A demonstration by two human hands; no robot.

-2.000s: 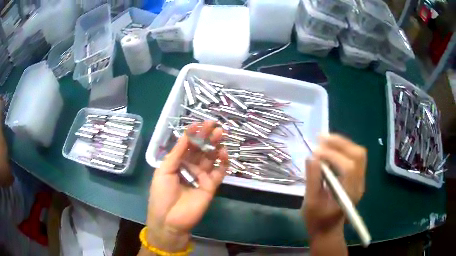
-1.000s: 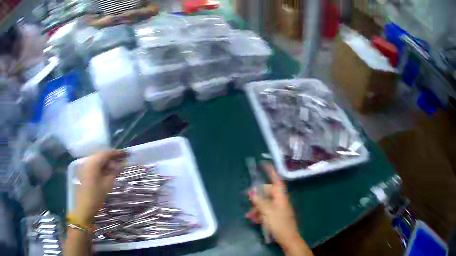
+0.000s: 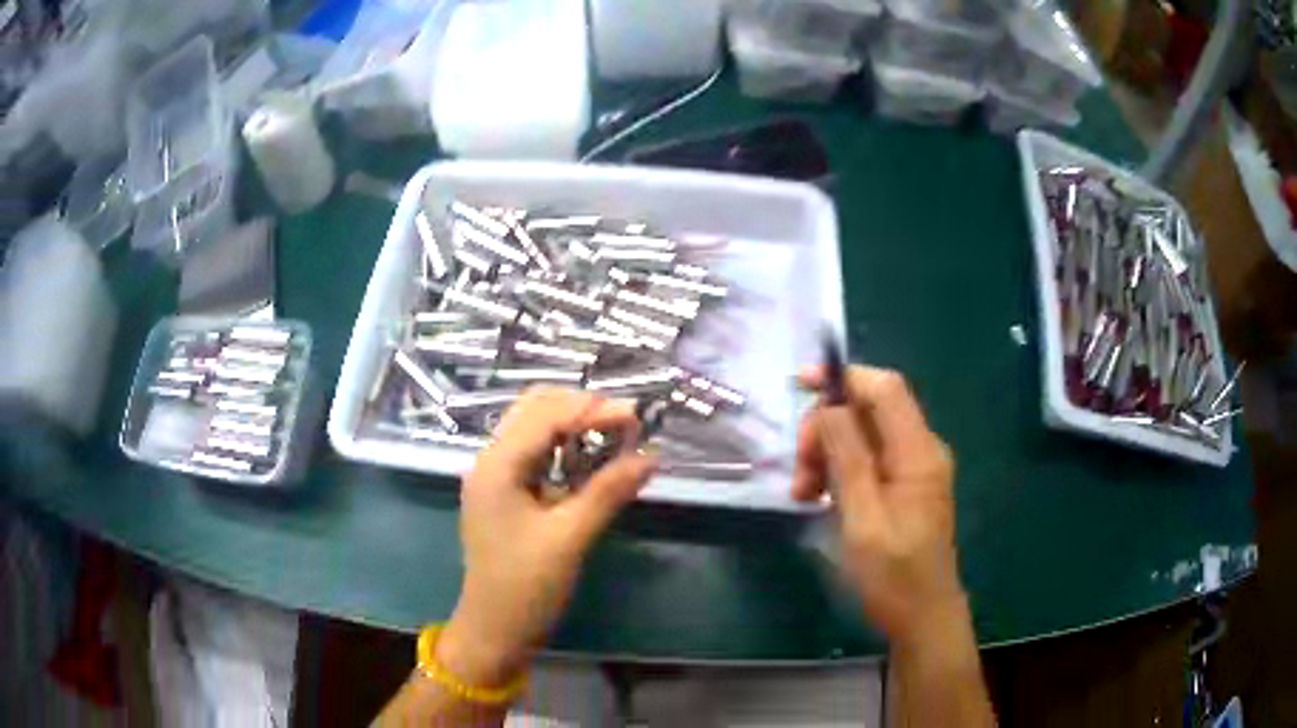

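Observation:
A white parts tray [image 3: 775,213] holds a loose heap of silver metal cylinders [image 3: 562,292]. My left hand [image 3: 534,498], with a yellow bracelet at the wrist, is over the tray's front edge. Its fingers are curled around several metal cylinders, whose ends show between thumb and fingers. My right hand [image 3: 889,491] is at the tray's right front corner, blurred. It holds a thin dark thing [image 3: 835,373] that looks like the tip of the pick; the rest is hidden by the hand. A clear packing box [image 3: 292,420] to the left holds cylinders in rows.
A second tray [image 3: 1055,356] full of cylinders stands at the right. Behind the main tray are a dark phone [image 3: 754,148], frosty tubs [image 3: 509,78] and stacked filled boxes [image 3: 797,71]. A white roll [image 3: 289,154] and a flat grey plate [image 3: 228,270] are at the left.
The view swung to the right and back. My right hand, a second ago beside the second tray, is now at the main tray's right corner. My left hand has moved from over the tray to its front edge.

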